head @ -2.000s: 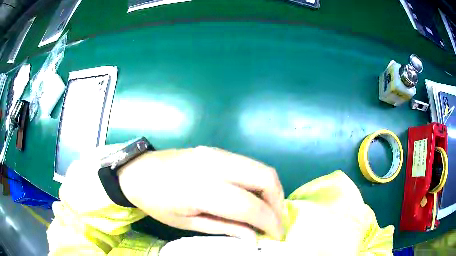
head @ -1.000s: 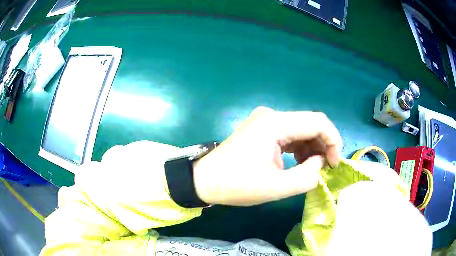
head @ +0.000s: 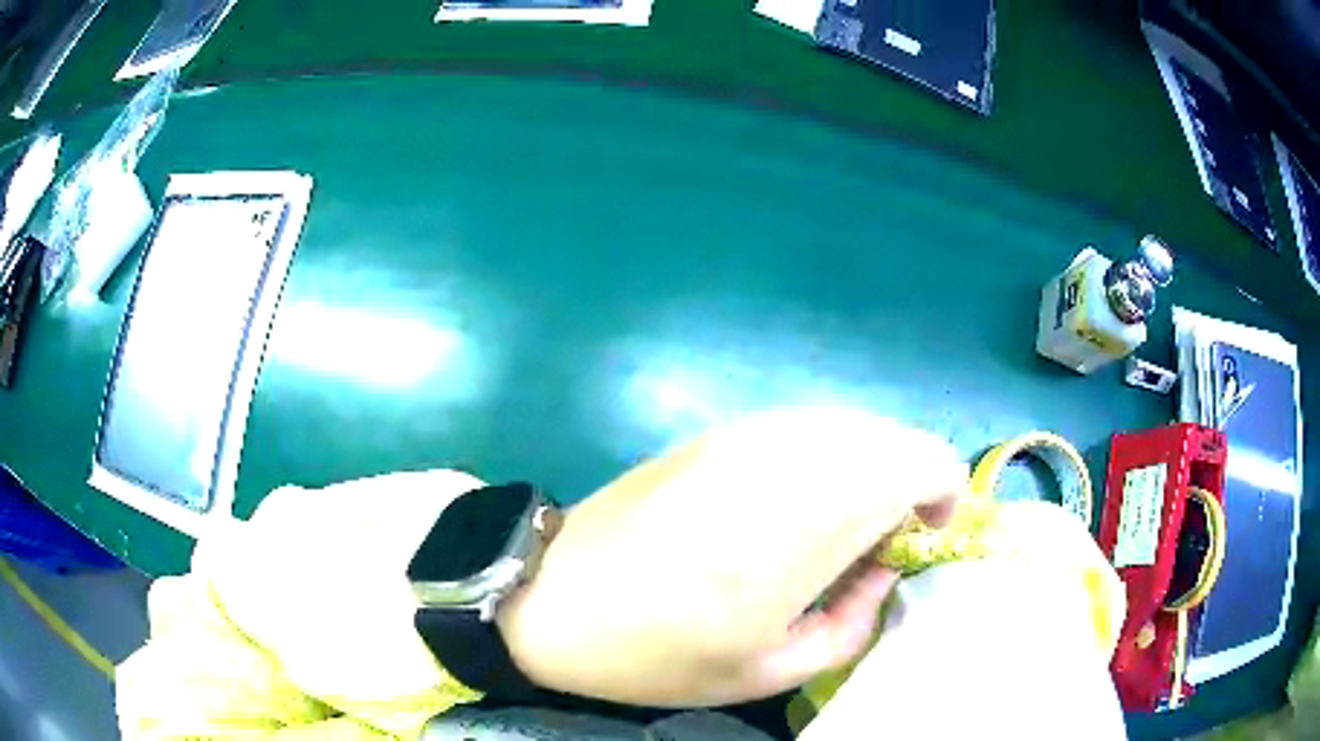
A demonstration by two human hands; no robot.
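My left hand (head: 738, 557), bare with a black watch on the wrist, reaches across from the left. Its fingers are closed on the cuff of my yellow right sleeve (head: 919, 547). The right sleeve (head: 1013, 623) is bright and washed out. My right hand cannot be made out; it is hidden at the sleeve or out of view.
A pale-centred frame on a white sheet (head: 188, 348) lies left, near a clear bag (head: 109, 203). On the right are a yellow tape roll (head: 1068, 466), red holder (head: 1144, 565), pump bottle (head: 1089, 311) and grey tablet (head: 1257, 492). Dark panels (head: 919, 44) lie at the back.
My left hand has moved from low centre to the right and now grips the right cuff. The view has shifted slightly, and panels at the back have changed place.
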